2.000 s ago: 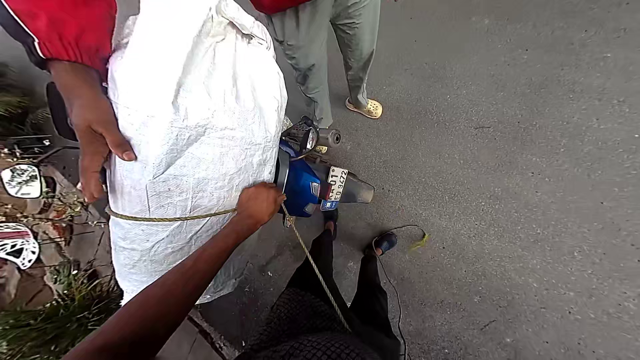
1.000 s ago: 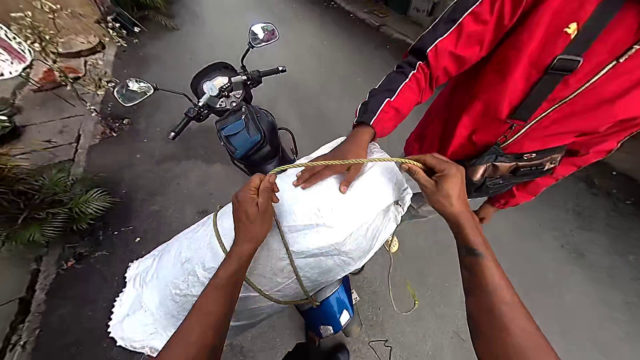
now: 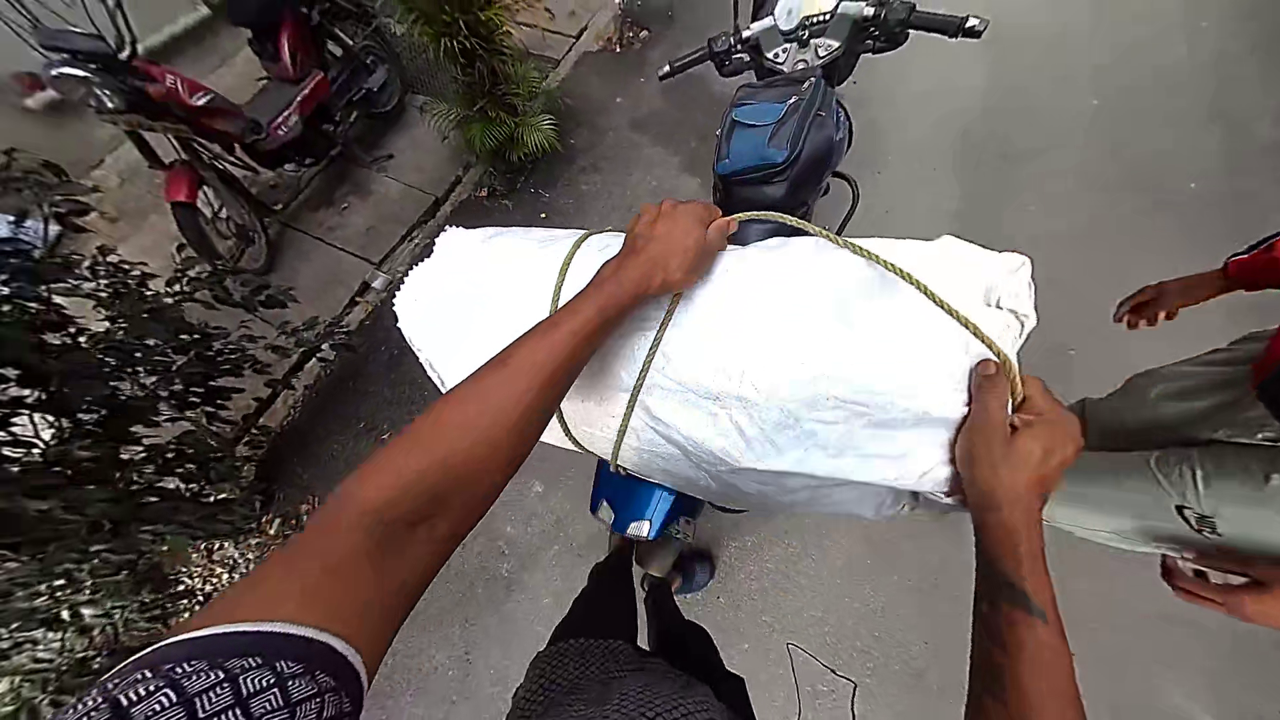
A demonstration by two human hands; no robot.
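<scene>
A large white woven sack (image 3: 800,350) lies crosswise over the rear of a motorcycle, whose blue tail (image 3: 640,503) shows beneath it. A yellow-green rope (image 3: 880,262) loops around the sack's left part and arcs loosely over its top. My left hand (image 3: 675,245) grips the rope at the sack's far edge, near the middle. At the sack's right end, my right hand (image 3: 1020,440) holds the same rope between thumb and fingers, against the sack. The sack hides the motorcycle's seat.
Beyond the sack are the handlebars (image 3: 820,35) and a blue-black bag (image 3: 775,135). A person in grey trousers (image 3: 1190,480) stands at right. A red motorcycle (image 3: 240,110) stands on the left pavement, near a leafy bush (image 3: 120,380). Thin cord (image 3: 825,670) lies on the road.
The other person's hand was on the sack and is now off it, with the person farther right. My hands, both on the rope, are now wider apart along the sack. The view has swung.
</scene>
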